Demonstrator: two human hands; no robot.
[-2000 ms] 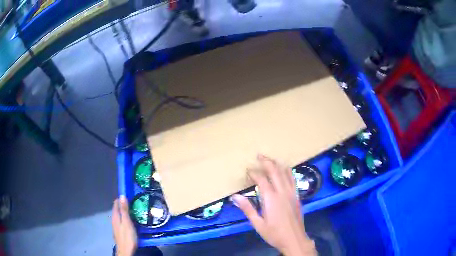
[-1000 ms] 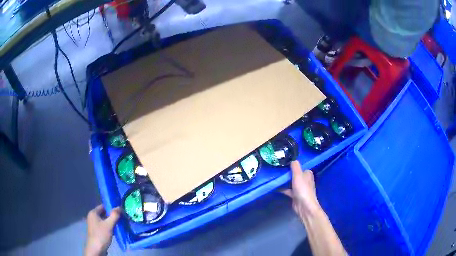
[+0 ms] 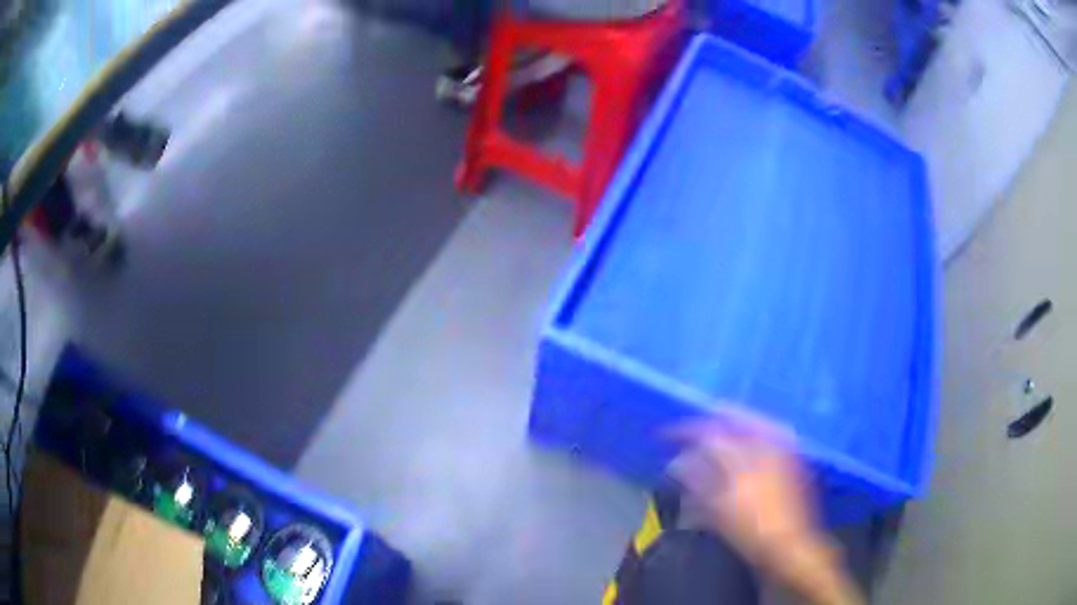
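Note:
An empty blue tote (image 3: 756, 248) with a bare inside stands in front of me, right of centre. My right hand (image 3: 756, 485) is blurred and overlaps its near wall; I cannot tell whether its fingers grip the rim. A filled blue tote (image 3: 278, 479) is at the lower left, cut off by the picture's edge. Dark round units with green parts (image 3: 295, 567) lie in it in a row, beside a tan cardboard sheet (image 3: 142, 561). My left hand is not in view.
A red plastic stool (image 3: 579, 106) stands on the grey floor behind the empty tote. Another blue tote (image 3: 768, 21) is at the top. A bench edge (image 3: 106, 89) curves in at the upper left. A pale cabinet surface (image 3: 1004, 473) is at the right, and yellow-black tape (image 3: 647, 532) below.
The view has swung right, so the filled tote now shows at the lower left. My right hand has left its rim and is at the empty tote. My left hand has gone out of view.

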